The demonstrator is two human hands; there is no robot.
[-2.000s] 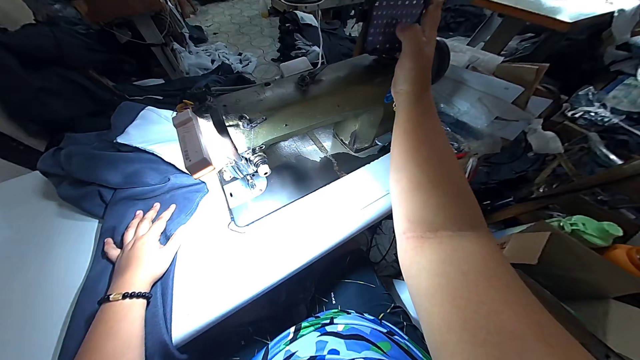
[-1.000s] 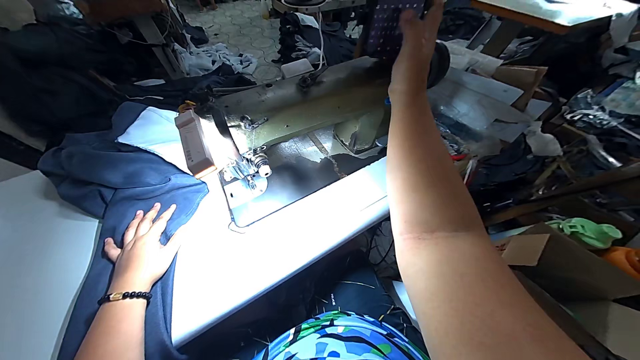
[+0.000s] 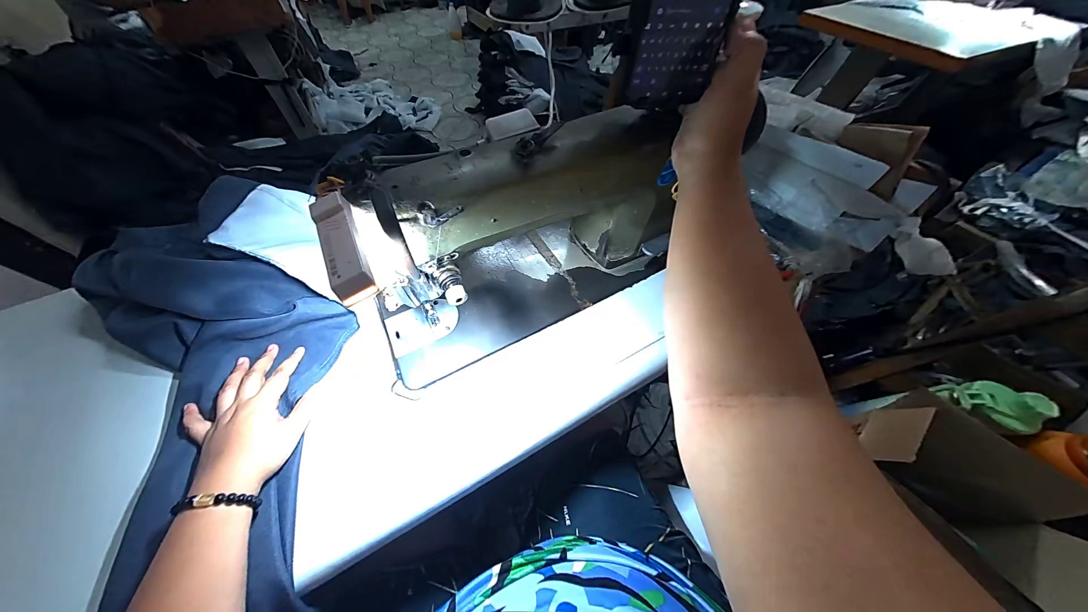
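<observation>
My left hand (image 3: 251, 421) lies flat with fingers spread on a dark blue garment (image 3: 229, 319), a beaded bracelet at its wrist. The garment has a white section (image 3: 276, 229) and rests on the white table (image 3: 442, 433), left of a sewing machine (image 3: 544, 170). A box-shaped lamp (image 3: 342, 248) shines beside the needle area (image 3: 432, 310). My right hand (image 3: 722, 89) reaches to the machine's far right end and is closed on a phone-like device (image 3: 680, 51) with a lit screen; its fingers are partly hidden.
Cardboard boxes (image 3: 977, 459) with a green cloth (image 3: 1003, 405) stand low at the right. Plastic bags and scraps (image 3: 1011, 212) are heaped behind them. Another table (image 3: 935, 34) stands at the back right. Dark cloth (image 3: 93, 127) is piled at the back left, and fabric scraps (image 3: 365, 106) lie on the floor.
My right hand and the device shift slightly at the top of the view. My left hand stays in place on the garment.
</observation>
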